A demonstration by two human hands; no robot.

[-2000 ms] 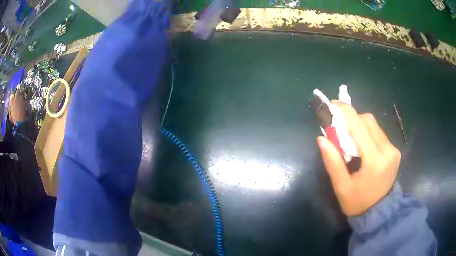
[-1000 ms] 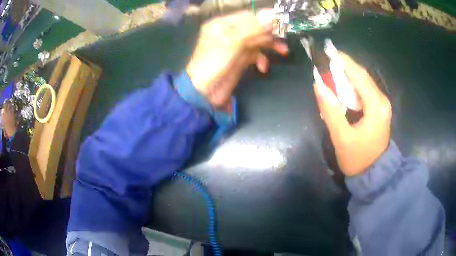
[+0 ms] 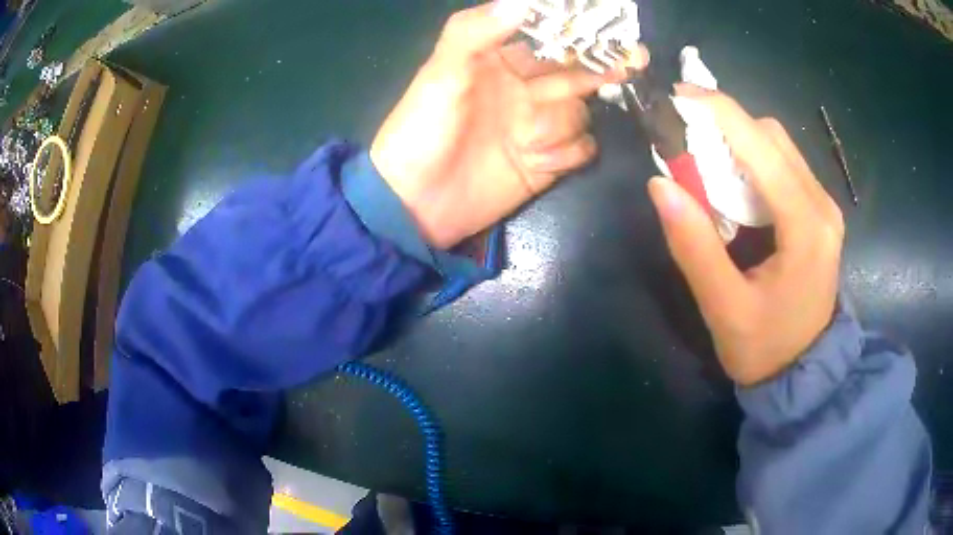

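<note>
My left hand [image 3: 496,131] is at the top centre, its fingers closed on a white wired assembly [image 3: 587,31]. The assembly is blocky, and the top edge of the picture lies close above it. My right hand [image 3: 758,225] is right of centre, shut on side cutters [image 3: 684,172] with red at the grip and white wrapping on the handles. The dark jaws point up and left, close below the assembly. Whether the jaws touch it I cannot tell. A blue strap [image 3: 402,219] is around my left wrist.
A coiled blue cord [image 3: 418,413] runs down the dark green bench top [image 3: 554,387]. A slim dark tool [image 3: 838,155] lies at right. At left are a brown cardboard tray [image 3: 89,225] and a pale yellow ring [image 3: 50,180]. More small assemblies [image 3: 19,157] lie beyond the tray.
My left hand has come back from the top edge with the assembly and turned it, its white side now showing. My right hand has moved up to it with the cutters. The view has shifted.
</note>
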